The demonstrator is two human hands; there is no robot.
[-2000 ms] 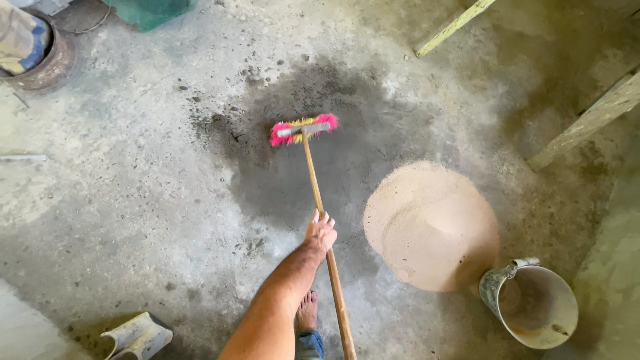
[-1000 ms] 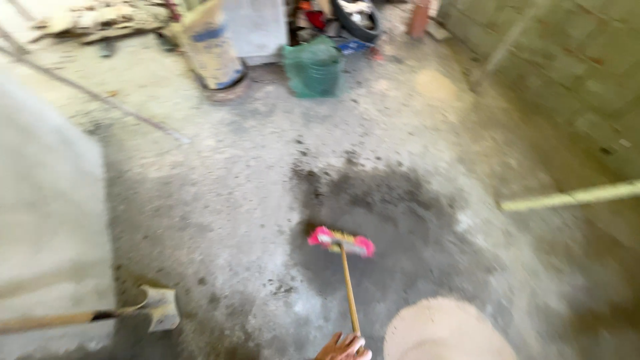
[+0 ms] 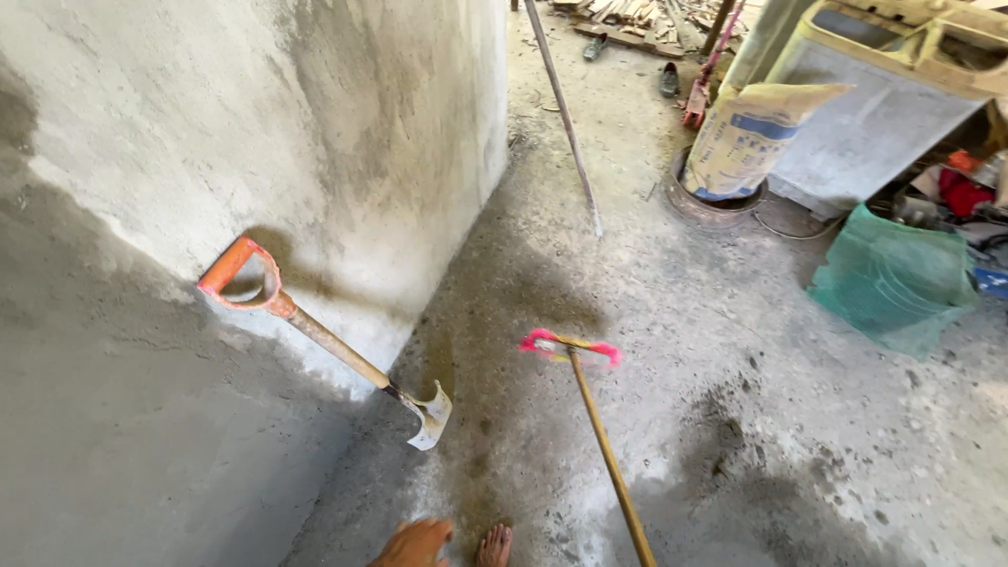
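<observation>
At the bottom edge is my left hand (image 3: 416, 543), back up, slightly blurred, touching neither tool in view. To its right, a push broom (image 3: 571, 349) with pink and yellow bristles has its wooden handle (image 3: 605, 445) running down out of the frame. Its head is over the concrete floor near the middle. My right hand is outside the view, so any hold on the handle is hidden. A short shovel (image 3: 339, 346) leans on the plastered wall at left, orange D-grip up and worn metal blade (image 3: 431, 416) down by the wall's foot.
A grey plastered wall (image 3: 378, 157) borders the left side. A long rod (image 3: 568, 130) lies ahead. A printed sack (image 3: 744, 146) stands in a round container beside a washing machine (image 3: 862, 102). Green mesh (image 3: 898, 279) sits at right. Dark damp patches mark the floor. My bare foot (image 3: 494, 545) shows below.
The view has swung left, bringing the wall and whole shovel in. My left hand, on the broom handle two seconds ago, is now off it, to the handle's left.
</observation>
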